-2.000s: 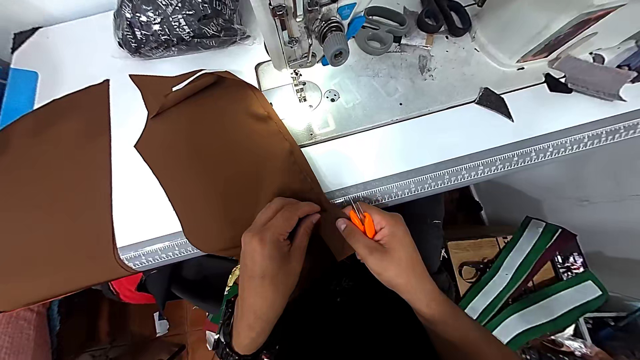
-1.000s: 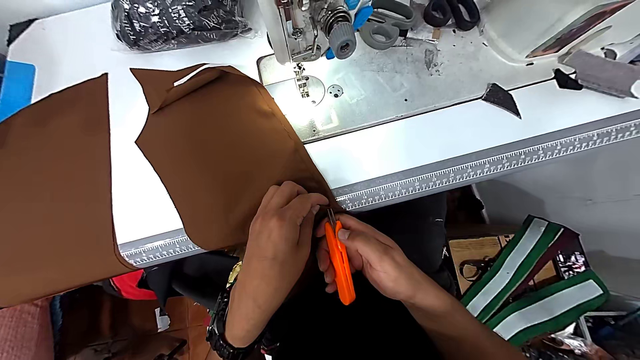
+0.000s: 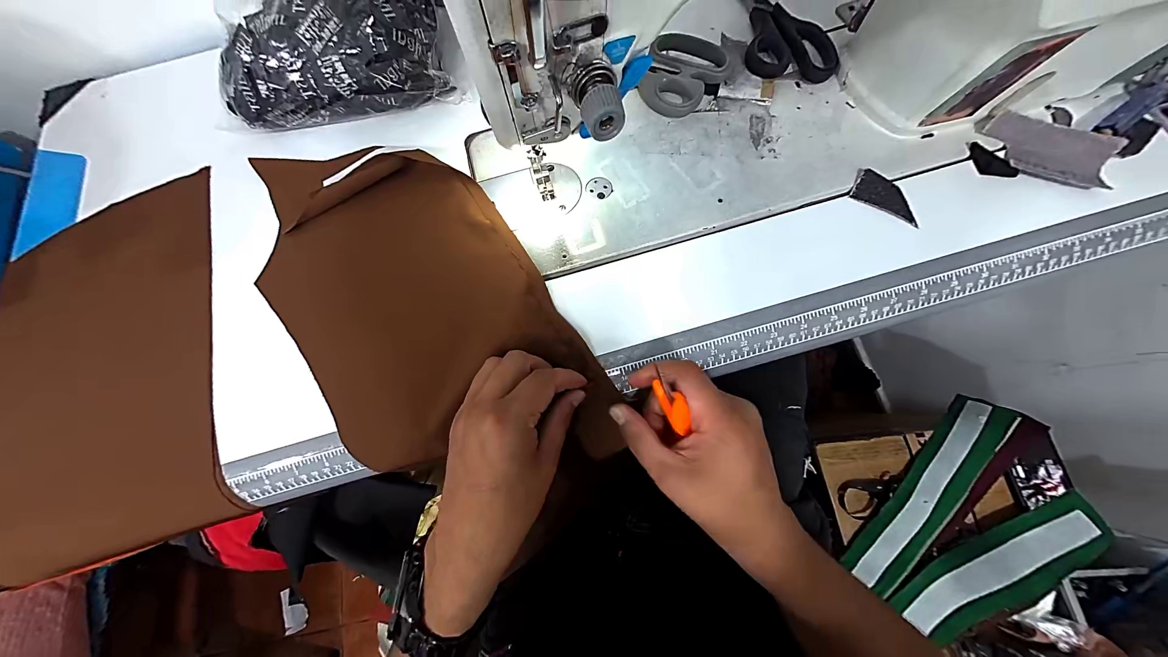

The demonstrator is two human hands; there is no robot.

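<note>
My left hand [image 3: 511, 438] pinches the edge of a brown fabric piece [image 3: 401, 292] between thumb and fingers, where it hangs over the table's front edge. Just right of that corner, my right hand [image 3: 712, 447] holds orange-handled thread snips [image 3: 672, 408], tucked in the palm with the metal tip pointing up. The right thumb is close to the fabric; whether it touches I cannot tell. A stitch line runs along the right edge of the cloth. The presser foot [image 3: 542, 178] of a sewing machine stands beyond the cloth, to its upper right.
Another brown fabric piece [image 3: 109, 365] lies at the left. A bag of black printed material [image 3: 328, 64] sits at the back. Grey scissors [image 3: 680, 78] and black scissors [image 3: 789, 46] rest by the machine. A measuring tape [image 3: 821, 319] lines the table edge; green striped pieces [image 3: 985, 538] lie lower right.
The orange snips were upright at the fabric edge one second ago; now they are turned into my right palm, and that hand is a little away from the edge. My left hand stays on the fabric.
</note>
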